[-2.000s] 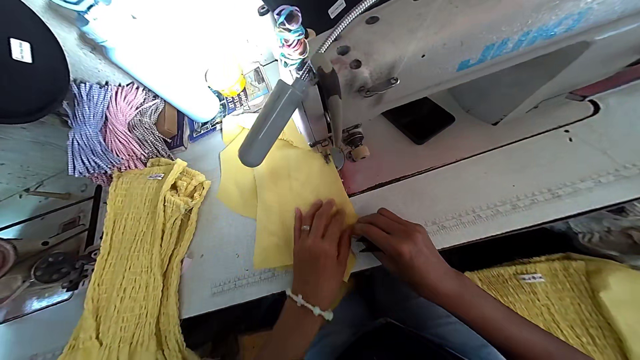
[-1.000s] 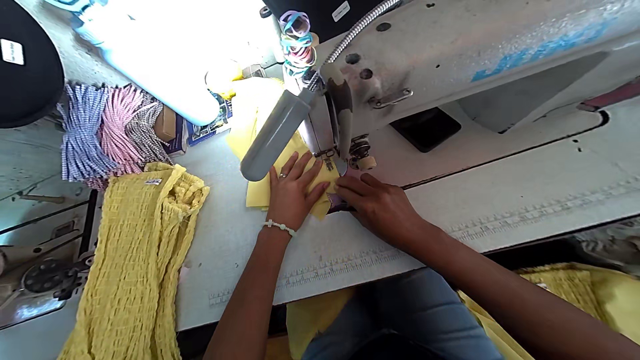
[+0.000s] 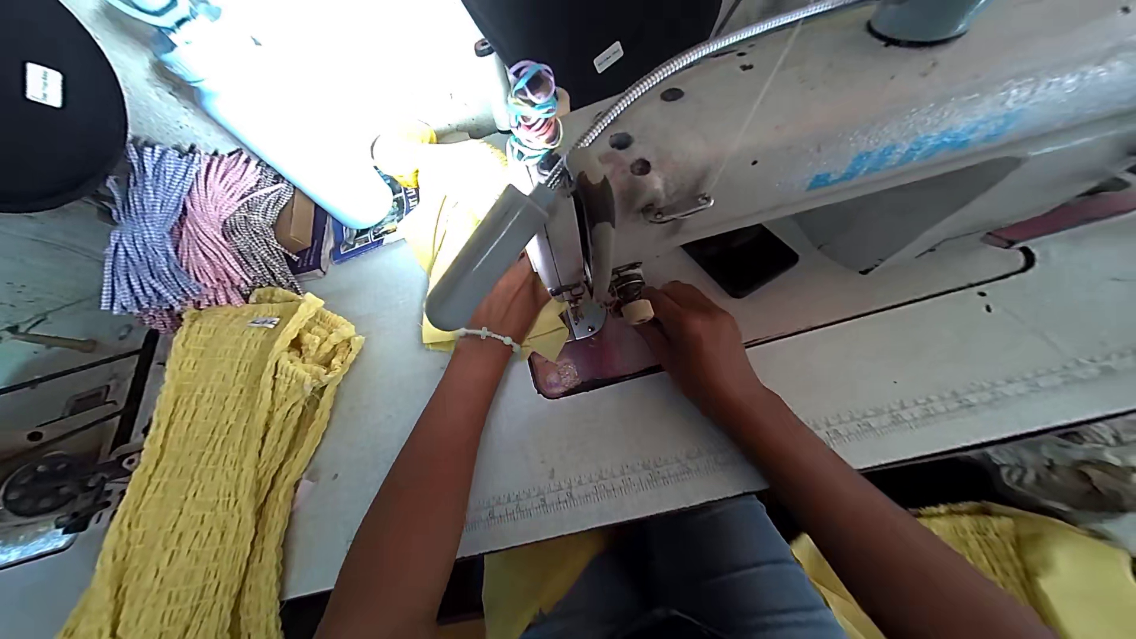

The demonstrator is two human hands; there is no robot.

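Note:
A yellow cloth piece (image 3: 547,332) lies at the needle area of an industrial sewing machine (image 3: 710,133), its corner beside the presser foot (image 3: 583,319). My left hand (image 3: 515,300) is on the cloth, left of the needle, with the fingers hidden behind the machine head and its grey lamp (image 3: 486,257). Right of the presser foot, my right hand (image 3: 692,342) is curled by the thread tension knob (image 3: 637,311); its fingertips are partly hidden, and whether it holds anything cannot be told.
Smocked yellow fabric (image 3: 213,426) is draped at the left, below bundles of checked strips (image 3: 151,231). A black phone-like object (image 3: 741,259) lies under the machine arm. A printed ruler (image 3: 603,493) runs along the table's front. More yellow fabric (image 3: 1021,550) is at lower right.
My left hand has moved up, away from the table's front edge, to behind the machine head, and the yellow cloth has gone the same way. My right hand has moved up beside the needle area.

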